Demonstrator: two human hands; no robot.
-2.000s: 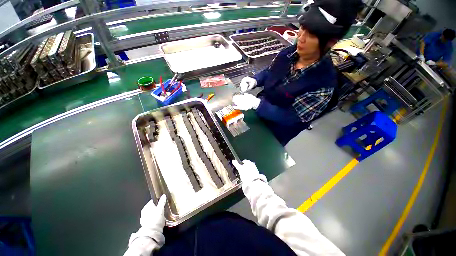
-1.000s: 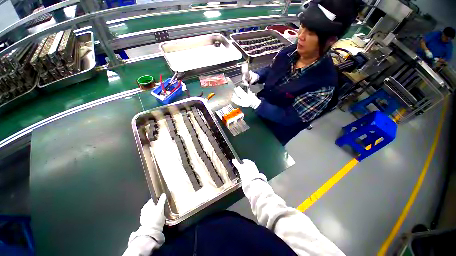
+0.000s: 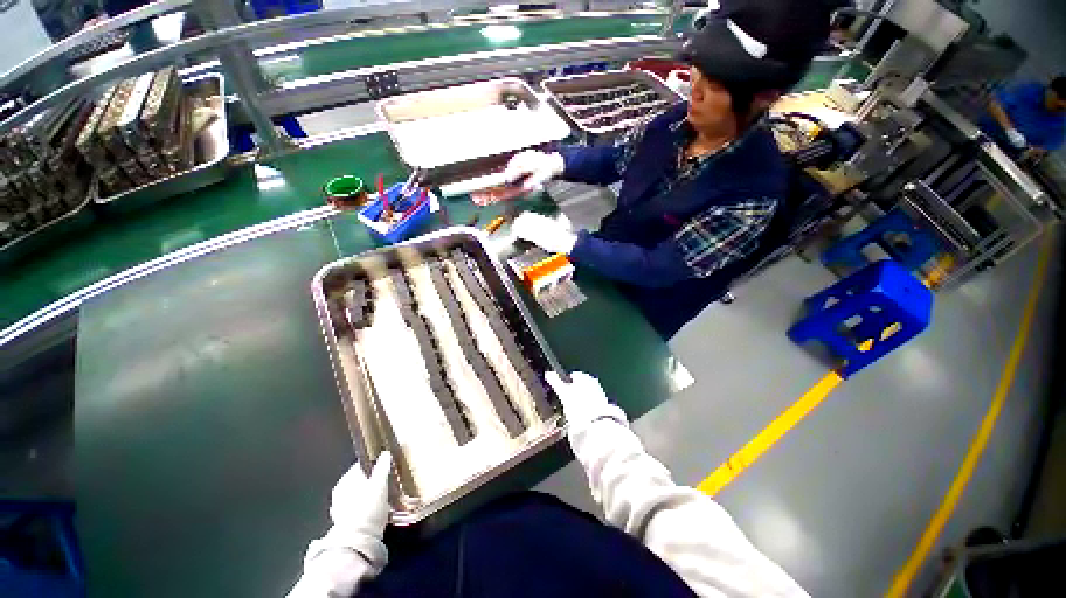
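A stainless steel tray (image 3: pixel 322 306) with a pale liner lies on the green bench in front of me, its near edge close to my body. It holds spaced rows of dark grey ferrite-core parts (image 3: pixel 435 362), with a shorter row at the far left. My gloved left hand (image 3: pixel 360 500) grips the tray's near left corner. My gloved right hand (image 3: pixel 580 403) grips its right side near the front. Some of my fingers are hidden under or behind the rim.
A coworker (image 3: pixel 713 187) sits at the right bench side, beside an orange-and-white box (image 3: pixel 547 273). Beyond my tray are a blue tool box (image 3: pixel 395 214), green tape roll (image 3: pixel 344 187) and another steel tray (image 3: pixel 468 129). A blue stool (image 3: pixel 865 313) stands on the floor.
The coworker's one gloved hand has moved left over the bench with a pale, long object, and the other has lowered beside the orange-and-white box. My hands and tray stay in place.
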